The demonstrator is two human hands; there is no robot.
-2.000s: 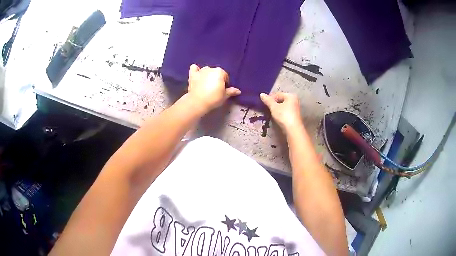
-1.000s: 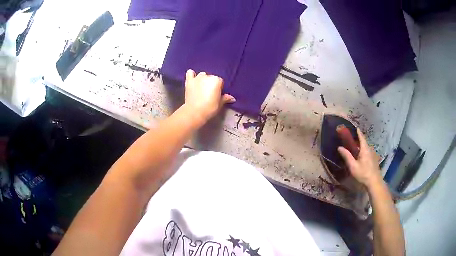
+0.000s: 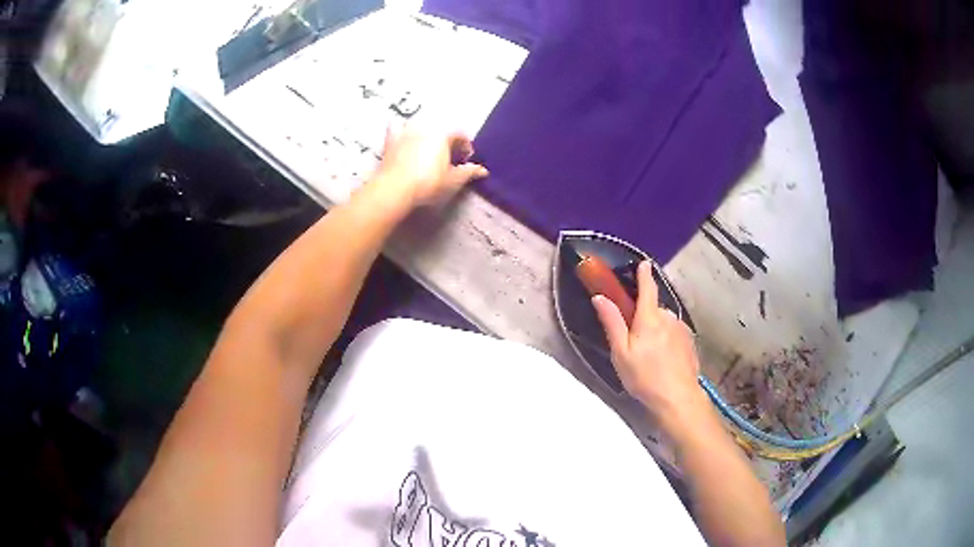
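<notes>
The deep-purple garment panel [image 3: 630, 118] lies flat in front of me, with a vertical seam. My left hand [image 3: 422, 169] is at its lower left corner, with thumb and fingers closed on the cloth edge. My right hand [image 3: 652, 342] holds the steam iron [image 3: 578, 310] by its reddish-brown handle [image 3: 606, 282]. The iron's pointed tip is at the panel's bottom edge, right of my left hand. The iron's underside and the hem beneath it are hidden.
A dark tied bundle [image 3: 288, 41] lies at the back left of the stained pale table [image 3: 358, 91]. Another purple panel [image 3: 870, 182] lies at the right. Blue and yellow hoses [image 3: 785, 440] run right from the iron. Dark strips [image 3: 735, 246] lie right of the panel.
The view has shifted. My right hand let go of the panel, took hold of the iron and brought it left to the panel's bottom edge. My left hand moved left along the edge to the corner.
</notes>
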